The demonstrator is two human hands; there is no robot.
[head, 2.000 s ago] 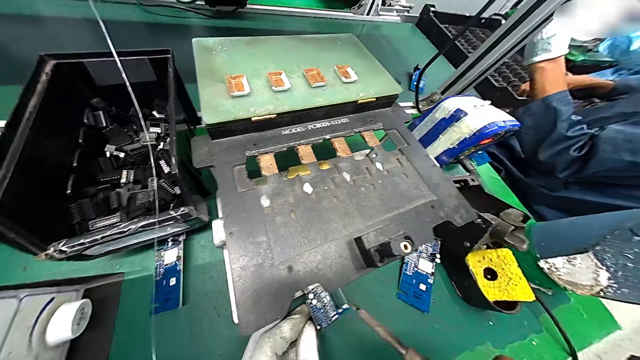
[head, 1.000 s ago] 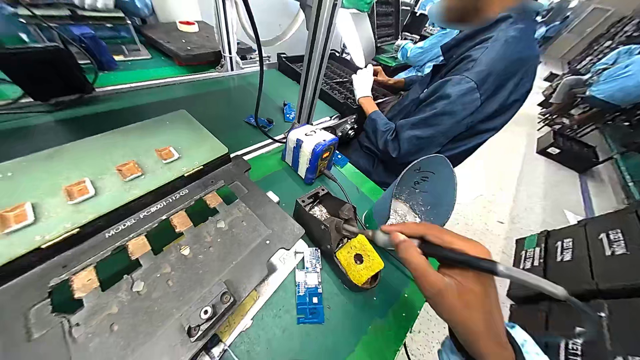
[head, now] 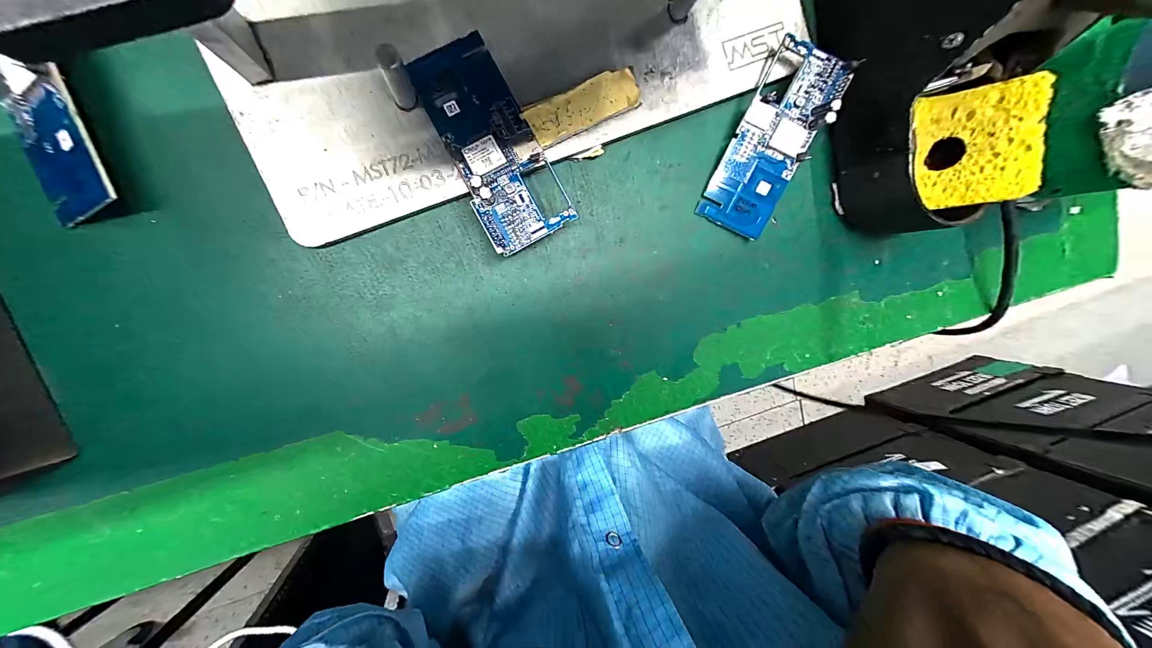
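Observation:
Neither of my hands shows; only my right wrist [head: 954, 585], with a dark band and a blue sleeve [head: 918, 495], enters at the bottom right. Part of another blue sleeve [head: 360, 627] is at the bottom left. A blue circuit board [head: 513, 209] lies partly over the edge of a metal plate [head: 324, 148], near yellow tape [head: 585, 106]. To its right a second blue board [head: 751, 175] rests on the green mat, its upper end by the plate. A third board [head: 67, 157] is at the left edge.
A yellow sponge [head: 981, 135] sits in a black soldering iron stand [head: 877, 117] at the upper right, with a black cable [head: 1010, 270] below it. A dark object [head: 27, 405] stands at the left edge. Black crates [head: 1017, 396] are beyond the worn green bench edge [head: 648, 400].
The view has swung down to the bench edge and my lap. My right hand, seen holding the soldering iron by its stand a second ago, is out of frame.

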